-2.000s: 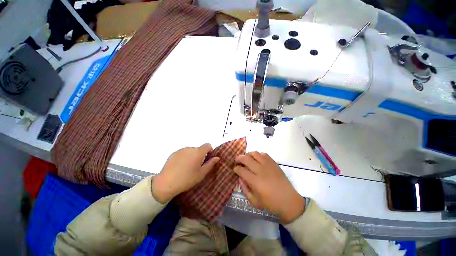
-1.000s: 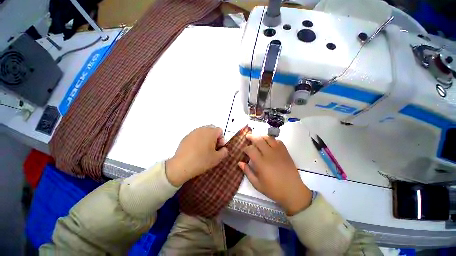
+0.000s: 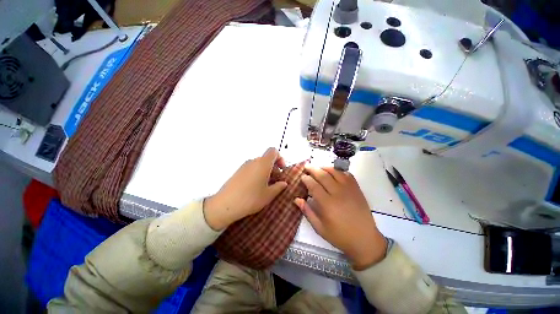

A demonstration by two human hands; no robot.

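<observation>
A brown-red checked fabric strip [image 3: 264, 232] lies over the table's front edge, its narrow end just in front of the presser foot [image 3: 322, 142] of the white sewing machine [image 3: 399, 80]. My left hand [image 3: 245, 191] pinches the strip's left edge near its tip. My right hand [image 3: 341, 211] holds its right edge, fingers close to the presser foot. Whether the tip lies under the foot cannot be told.
A thick stack of checked strips [image 3: 123, 122] lies at left. Thread snips [image 3: 408, 195], seemingly pink and blue, lie right of the needle. A black phone [image 3: 519, 249] lies at the right edge. A blue crate [image 3: 67, 257] stands below left. A grey machine part [image 3: 31, 80] is far left.
Both hands have moved the strip's tip forward, closer to the presser foot. The camera view has shifted, and the machine head appears larger and further right.
</observation>
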